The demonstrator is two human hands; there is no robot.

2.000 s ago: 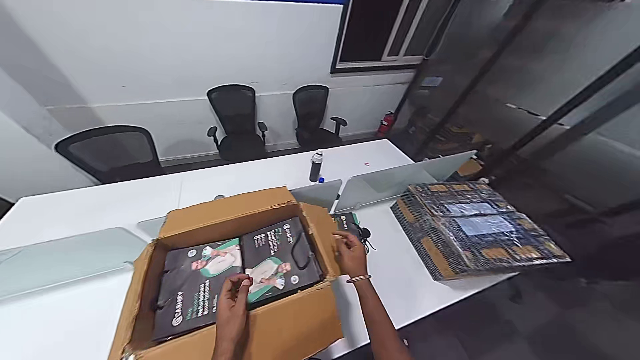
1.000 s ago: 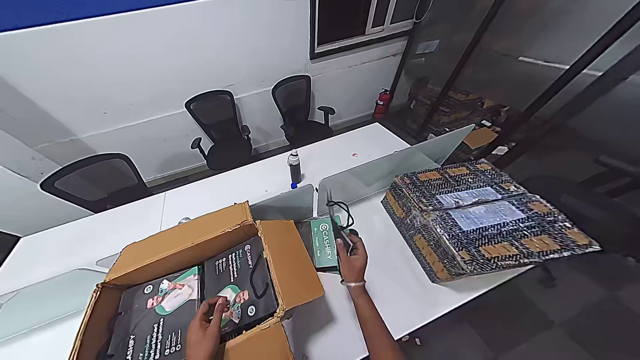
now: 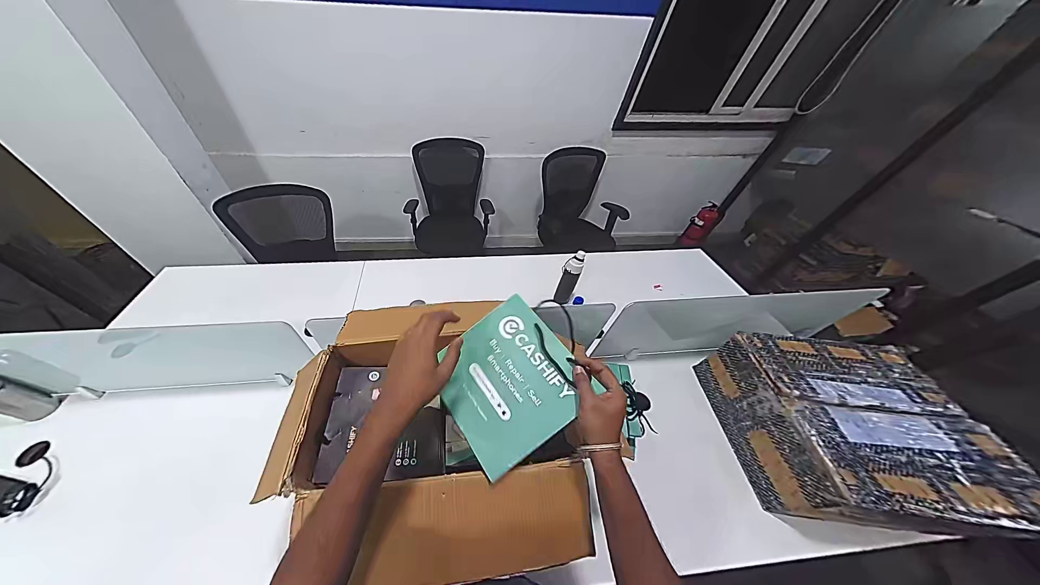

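Observation:
A green paper carrier bag (image 3: 513, 390) with black cord handles and white print is tilted above the open cardboard box (image 3: 479, 520). My right hand (image 3: 600, 402) grips it by its right edge, near the cord. My left hand (image 3: 422, 357) is at the bag's upper left edge with fingers spread; whether it touches the bag is unclear. Inside the box lie dark printed bags (image 3: 353, 406), partly covered by my left arm. Another green bag (image 3: 617, 378) with black cords lies on the white table just right of the box, partly hidden by my right hand.
A large carton in patterned wrap and brown tape (image 3: 861, 422) stands on the right. Low glass dividers (image 3: 203, 353) cross the table (image 3: 146, 487). Behind them stands a bottle (image 3: 570, 276). Black office chairs (image 3: 449, 195) line the far side, with a fire extinguisher (image 3: 700, 223) beyond.
A green bag is now held up over the box. My right hand, earlier at the green bags right of the box, has come back to it, and my left hand has risen from the dark bags.

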